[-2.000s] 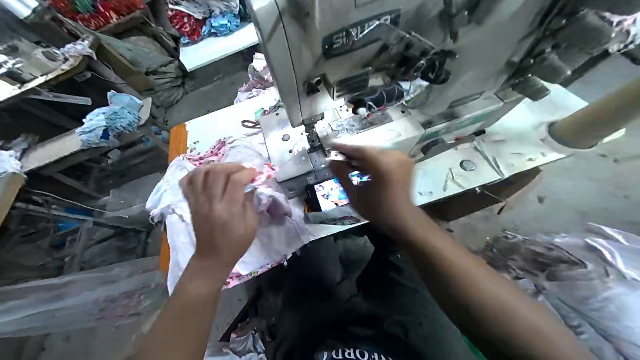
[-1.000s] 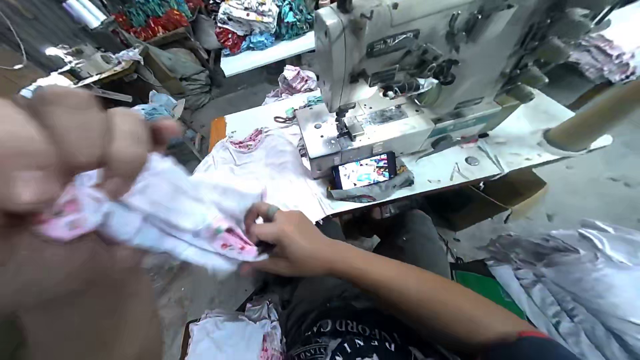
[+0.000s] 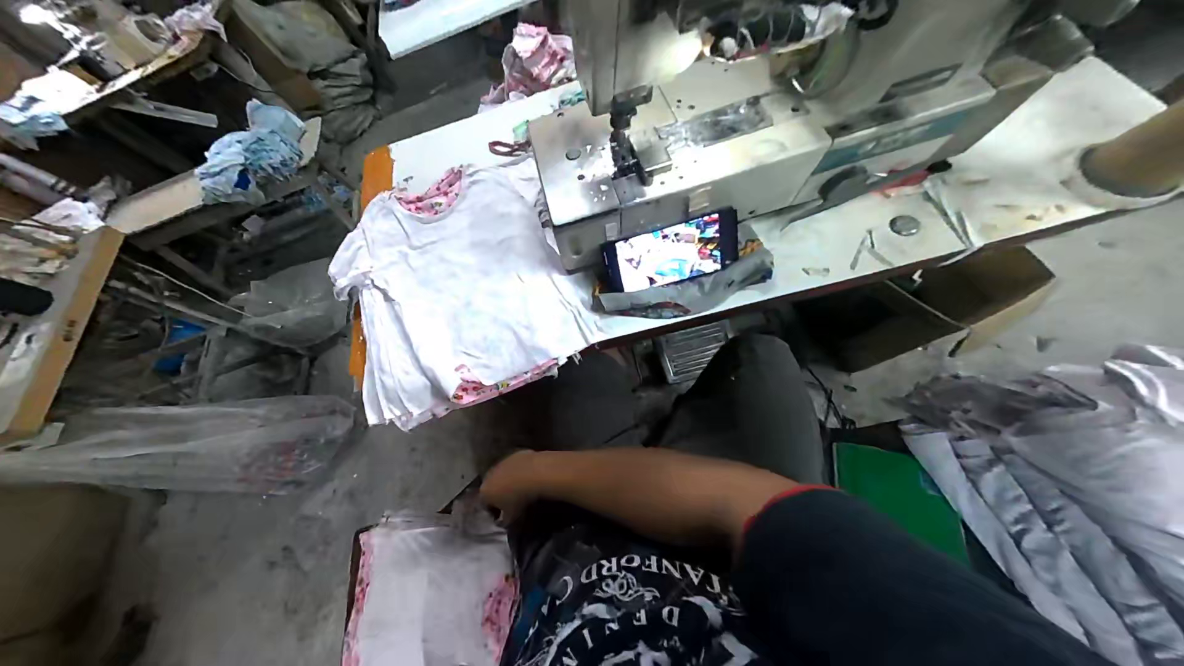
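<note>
My right hand [image 3: 507, 488] reaches across my body to the lower left, at the top edge of a stack of white and pink garments [image 3: 430, 573]; its fingers are blurred, so a hold cannot be told. My left hand is out of view. A pile of white T-shirts [image 3: 462, 287] with pink floral neck trim lies on the sewing table's left end, its hem hanging over the front edge. To its right stands an industrial sewing machine [image 3: 684, 139], needle and presser foot over the bed. A lit phone [image 3: 671, 252] leans against the machine's front.
Grey satin-like fabric [image 3: 1045, 481] lies at the right beside a green panel [image 3: 897, 495]. A cardboard box [image 3: 962, 296] stands under the table [image 3: 832, 240]. A clear plastic bag [image 3: 203, 444] is on the left, near another bench [image 3: 60, 324] and a blue cloth bundle [image 3: 250, 153].
My left hand, a second ago at the left with a white and pink garment between both hands, has left the view. My right hand has moved down to the lower stack.
</note>
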